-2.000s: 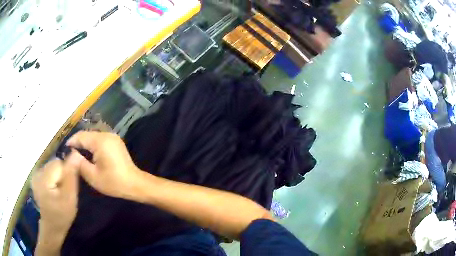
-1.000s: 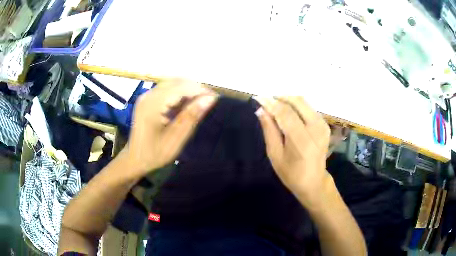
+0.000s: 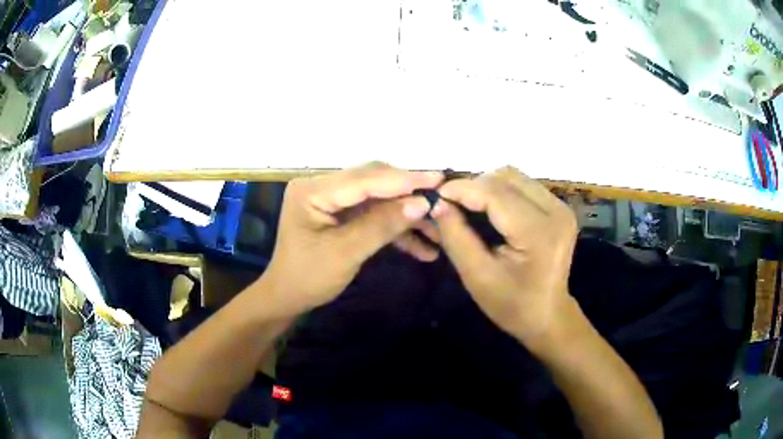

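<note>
A dark garment lies over my lap and spreads to the right below the table edge. A small dark end of cloth is pinched between my fingertips at the table's front edge. My left hand grips it from the left with thumb and fingers. My right hand grips it from the right, and the fingertips of both hands nearly touch. My fingers hide most of the held end.
The white table has black thread snips and part of a sewing machine at right. A red and blue ring-shaped item lies at the right edge. A blue-purple basket and striped cloth are at left.
The view has swung from the floor and right side to the table front. My hands, apart over the garment a second ago, have come together on the small dark end.
</note>
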